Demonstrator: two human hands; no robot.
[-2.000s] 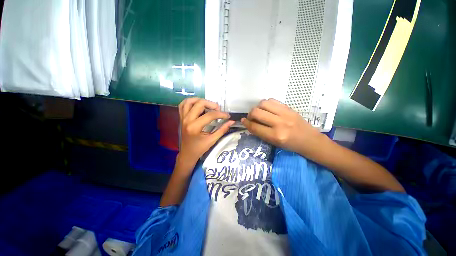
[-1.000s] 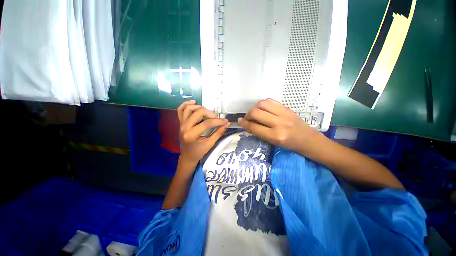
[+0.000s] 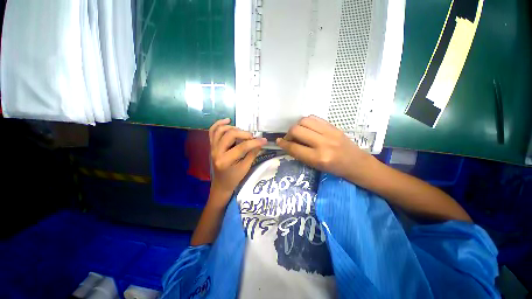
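Observation:
The silver-grey perforated panel (image 3: 291, 70) lies on a white protective sheet (image 3: 392, 70), its near edge close to my body. A small black adhesive pad (image 3: 272, 138) lies at the panel's near edge, left of its middle. My left hand (image 3: 233, 153) has its thumb and index fingertips at the pad's left end. My right hand (image 3: 315, 143) has its fingertips at the pad's right end, over the panel edge. The fingers hide the pad's ends. I cannot tell whether the pad is fully down on the panel.
A thick white sheet stack (image 3: 67, 64) is at left on the green mat (image 3: 181, 58). At right lie a black strip sheet with a pale yellow centre (image 3: 450, 64) and dark tweezers (image 3: 499, 111). A blue bin (image 3: 166, 175) with something red (image 3: 198, 155) is below the bench.
The whole view has shifted slightly. My hands stay at the same panel edge with the black pad between them, with only small finger movements.

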